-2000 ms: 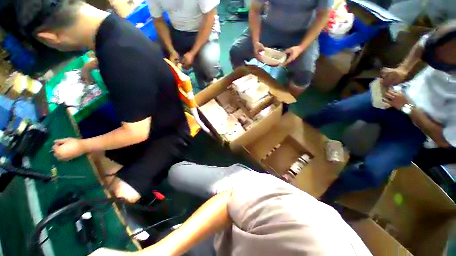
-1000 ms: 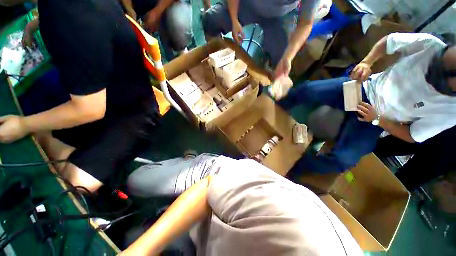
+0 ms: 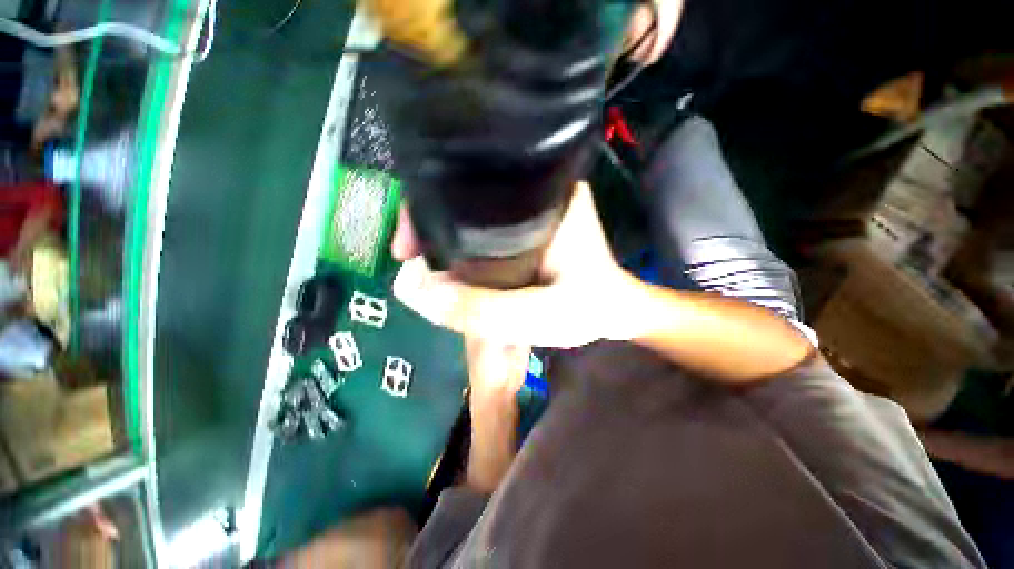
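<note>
A large, blurred black electric screwdriver [image 3: 500, 145] fills the top middle, close to the camera. My right hand [image 3: 523, 306] is wrapped around its lower end. My left forearm [image 3: 495, 411] rises from below, and my left hand is mostly hidden behind my right hand and the screwdriver; its grip cannot be seen. Loose white brackets [image 3: 397, 376] lie on the green bench to the left of my hands. A green basket [image 3: 361, 222] of silver screws stands above them, touching a black tray [image 3: 370, 128] of darker screws.
Two black cup-like pieces [image 3: 315, 315] and a pile of small dark wrapped parts [image 3: 308, 409] lie by the pale rail [image 3: 291, 322]. Another person's hand [image 3: 656, 28] shows at the top. Cardboard cartons [image 3: 890, 322] stand at the right. A green-edged line runs along the left.
The view has swung from the cartons and seated people to the bench. The screwdriver, both my forearms, the brackets and the screw basket are now in view.
</note>
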